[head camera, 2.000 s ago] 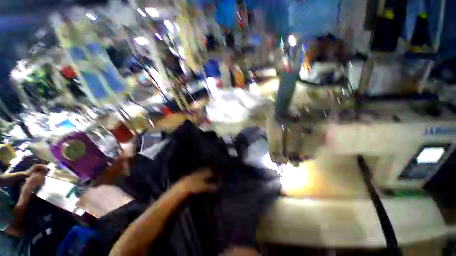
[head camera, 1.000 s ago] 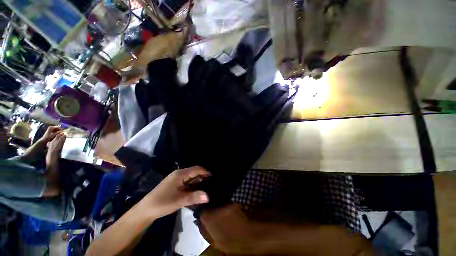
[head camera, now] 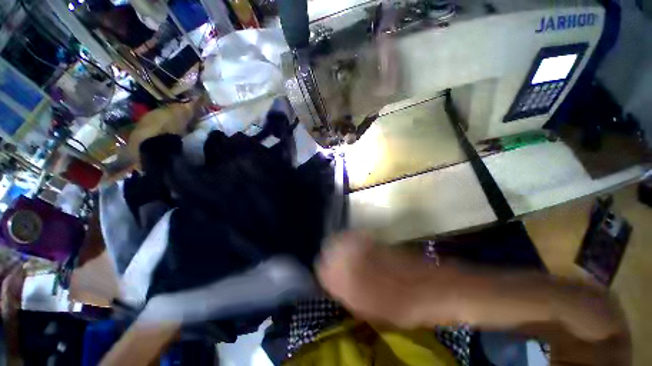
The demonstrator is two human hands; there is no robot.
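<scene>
A black garment (head camera: 236, 207) with pale grey panels lies bunched on the bed left of the needle area (head camera: 339, 146), its right edge by the presser foot. A narrow grey edge runs from there down towards my right hand (head camera: 354, 268), which is blurred, with its fingers closed at the garment's near right edge. A blurred pale grey flap of cloth (head camera: 229, 289) crosses in front of the garment. Of my left arm only the forearm (head camera: 143, 343) shows at the bottom left; the left hand is hidden by the flap or lost in blur.
The cream machine head (head camera: 457, 53) with a lit keypad (head camera: 547, 78) stands at back right. A black strap (head camera: 479, 164) crosses the pale bed. A green-handled tool (head camera: 525, 139) lies right. A purple machine part (head camera: 43, 229) and another person's arm (head camera: 11, 304) are at left.
The view has swung right, showing the keypad again. The pale grey flap now lies across the garment's front, and my left hand is no longer visible. My right hand is at the garment's near right edge.
</scene>
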